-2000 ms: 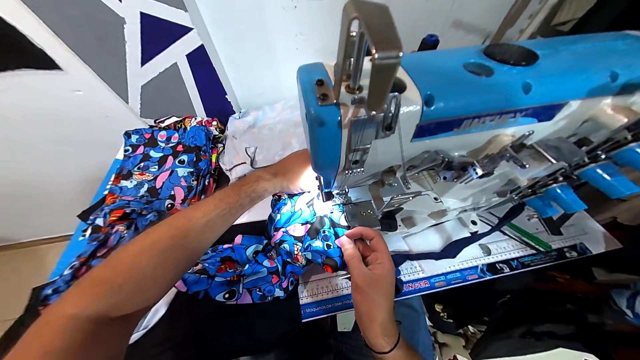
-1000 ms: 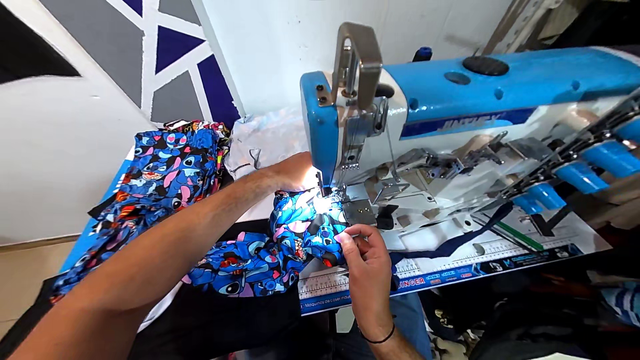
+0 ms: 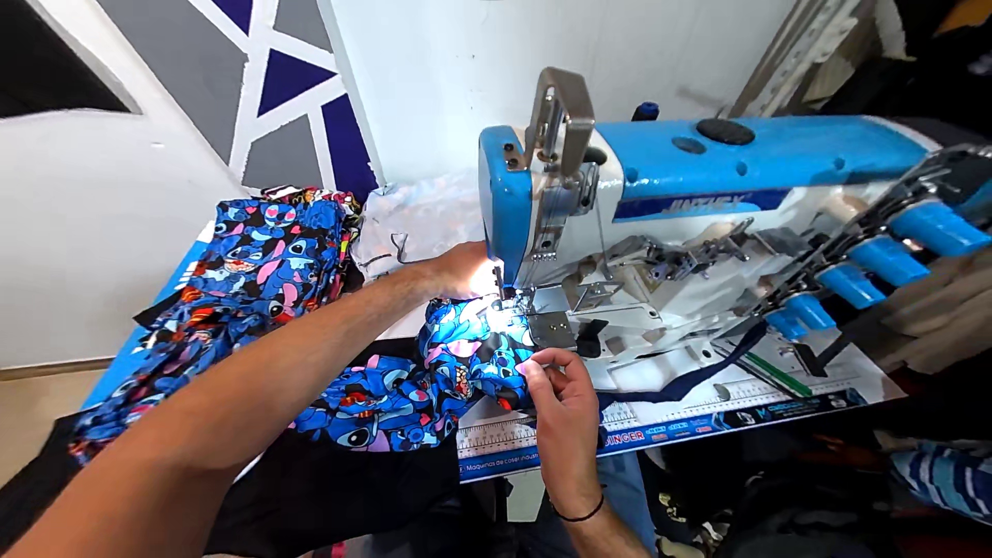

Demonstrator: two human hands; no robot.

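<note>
Blue cartoon-print fabric (image 3: 480, 349) lies bunched under the lit needle area of a blue and white industrial sewing machine (image 3: 674, 163). My left hand (image 3: 465, 270) is behind the needle area at the fabric's far edge, its fingers partly hidden by the machine head and washed out by the lamp. At the near right edge of the cloth, my right hand (image 3: 562, 395) pinches it between thumb and fingers. The metal presser foot and plate (image 3: 552, 329) are just right of the cloth. More of the print trails left beneath my left forearm.
Folded printed fabric (image 3: 271, 248) is stacked at the left. A pale cloth (image 3: 418, 221) lies behind my left hand. Blue thread-guide parts (image 3: 883, 260) jut out at the right. A dark blue strip (image 3: 690, 381) and a green tool (image 3: 779, 374) rest on the ruler-printed table edge (image 3: 511, 457).
</note>
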